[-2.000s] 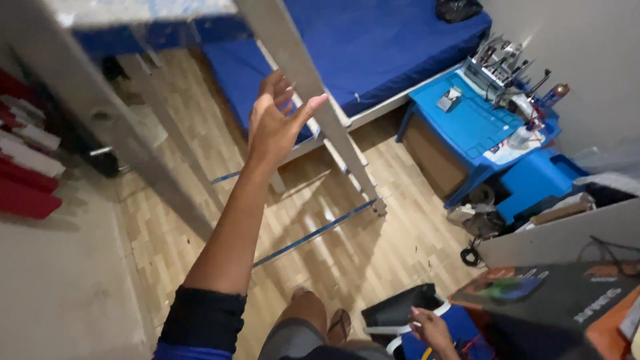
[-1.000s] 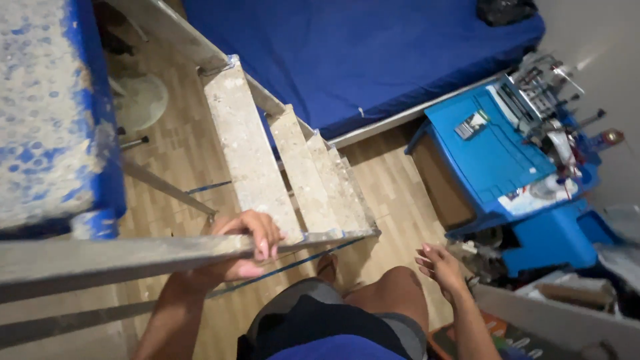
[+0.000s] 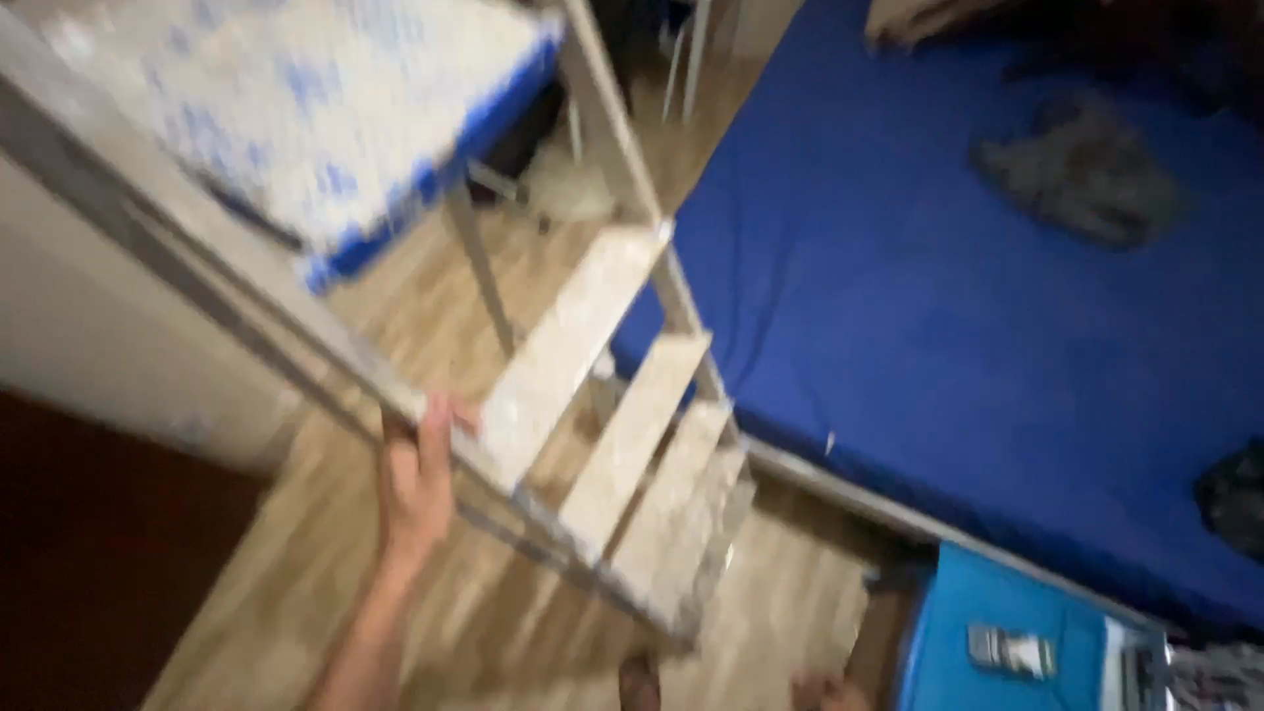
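My left hand grips the side rail of a stepladder, its fingers wrapped around the rail near the upper tread. The ladder stands in front of me, its flat treads worn and spotted. Low in the view, my right hand is blurred and partly cut off by the bottom edge; whether it holds anything cannot be made out. It is near the side of a blue table. A blue-and-white stained platform lies beyond the rail at the upper left.
A bed with a blue cover lies beyond the ladder, with a dark cloth and a black bag on it. A calculator-like device lies on the blue table. Wood-pattern floor shows around the ladder.
My left hand reached out with spread fingers two seconds ago and now grips the ladder's rail. The view has swung strongly toward the bed and platform.
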